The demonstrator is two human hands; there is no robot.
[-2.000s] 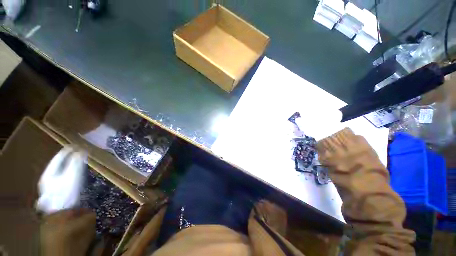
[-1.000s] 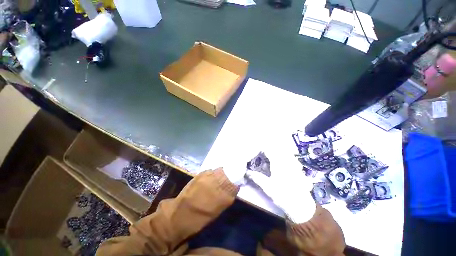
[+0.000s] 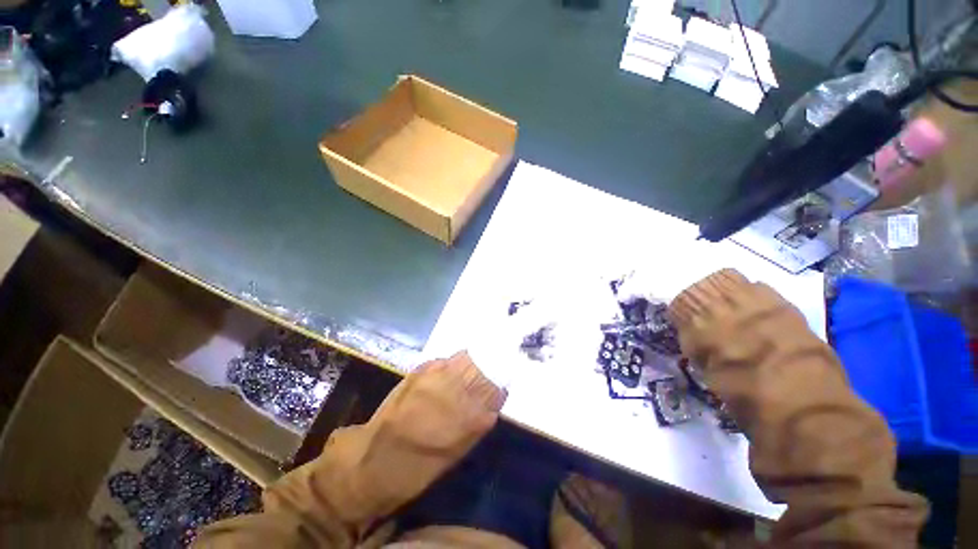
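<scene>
My left hand (image 3: 502, 341), in a white glove washed out against the white work sheet (image 3: 579, 220), is at the sheet's near left part. A small dark bracket plate (image 3: 538, 342) shows blurred and partly covered at its fingers. My right hand (image 3: 650, 287), also in a washed-out white glove, is over the upper part of the pile of loose parts (image 3: 624, 359); its fingers cannot be made out, nor whether it holds anything. The pile has dark and silvery plates with round holes, and my right sleeve covers its right side.
The black electric screwdriver (image 3: 799, 166) slants above the sheet's back right. A cardboard tray (image 3: 483, 193) stands behind left, a blue bin (image 3: 895, 359) right, and white boxes (image 3: 702, 54) at the back. Two cartons of parts (image 3: 54, 429) (image 3: 145, 322) are below the bench edge at left.
In the last second my right hand has moved away from my left hand to the pile. The screwdriver tip no longer overlaps the parts. Earlier, my left hand was over the large carton.
</scene>
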